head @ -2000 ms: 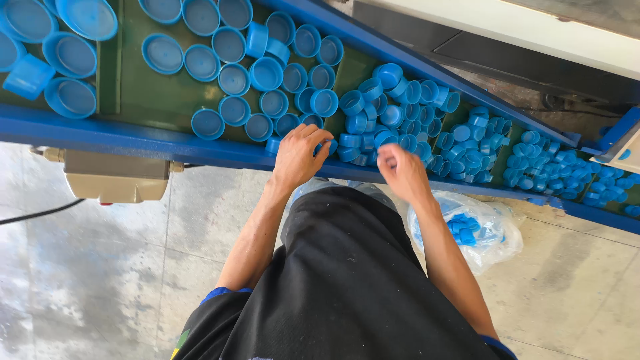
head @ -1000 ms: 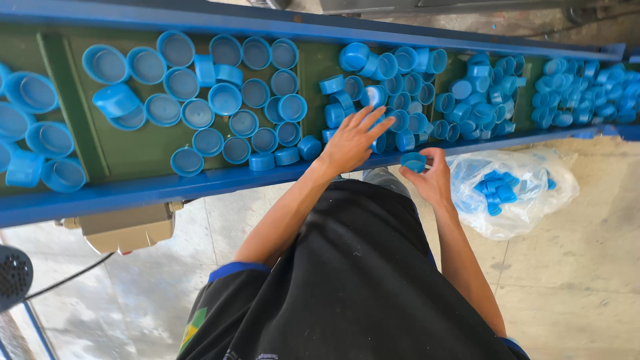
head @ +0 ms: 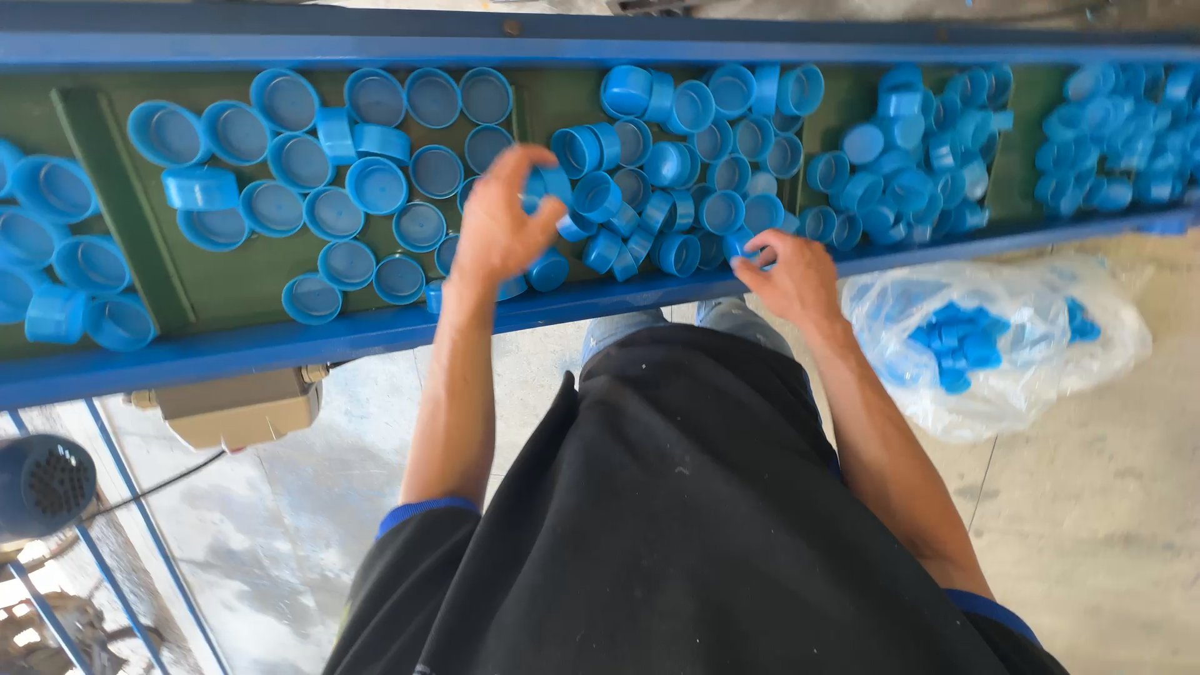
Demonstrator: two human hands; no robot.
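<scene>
Blue plastic caps (head: 376, 186) lie in groups on a green cleated conveyor belt (head: 234, 314), many with their hollow side up, others on edge. Over the middle of the belt is my left hand (head: 506, 220), blurred, with its fingers bent around or just above a blue cap (head: 546, 187); whether it grips the cap is unclear. At the belt's near edge, my right hand (head: 792, 274) has thumb and forefinger at another blue cap (head: 742, 246), partly hidden by the fingers. Denser piles of caps (head: 905, 178) lie farther right.
The blue metal side rail (head: 562, 309) runs between my body and the belt. A clear plastic bag (head: 994, 403) with blue caps stands on the floor at the right. Below the rail at the left are a beige box (head: 244, 417) with a cable and a dark round perforated object (head: 58, 486).
My left hand has moved left along the belt. My right hand, which held a cap over the near rail one second ago, is now at the caps by the belt's edge.
</scene>
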